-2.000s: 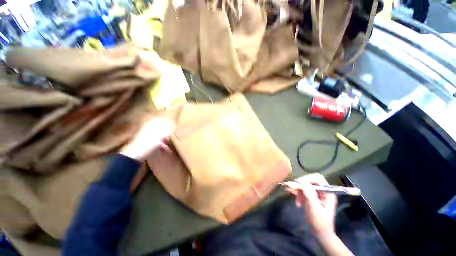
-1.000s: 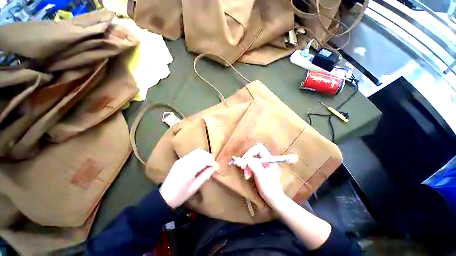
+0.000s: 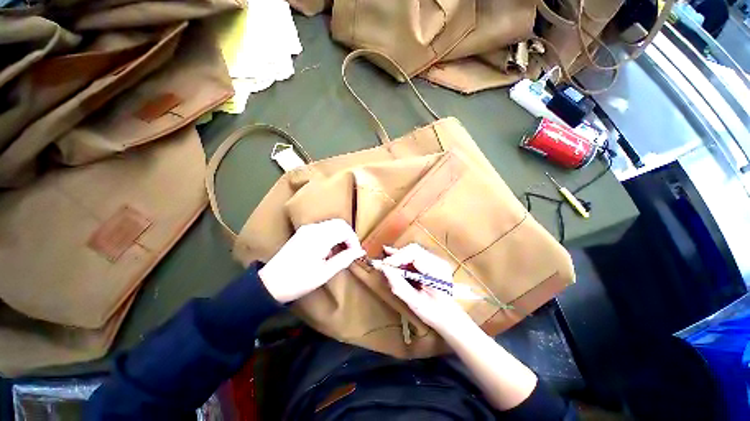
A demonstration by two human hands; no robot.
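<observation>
A tan bag [image 3: 502,222] lies on the green table at the edge nearest me, partly over my lap. A reddish-brown leather strip [image 3: 415,205] runs slantwise across it. My left hand [image 3: 311,261] pinches the bag's fabric at the lower end of this strip. My right hand [image 3: 423,284] holds a slim white-and-blue pen-shaped tool [image 3: 437,284] like a pen, its tip at the left fingertips. A thin pale cord runs over the bag by the tool. The exact contact point is hidden by my fingers.
Tan bags [image 3: 62,238] with leather patches are heaped at left, and more bags [image 3: 403,33] lie at the far side. Yellow sheets [image 3: 261,49] lie between them. A red can [image 3: 561,143], black adapter [image 3: 569,106], yellow-handled tool [image 3: 574,202] and black cable are at right, beside a black chair [image 3: 658,247].
My right hand has come from the bag's right edge onto its middle beside my left hand. The bag has been turned and spread, showing the leather strip. The view has shifted slightly.
</observation>
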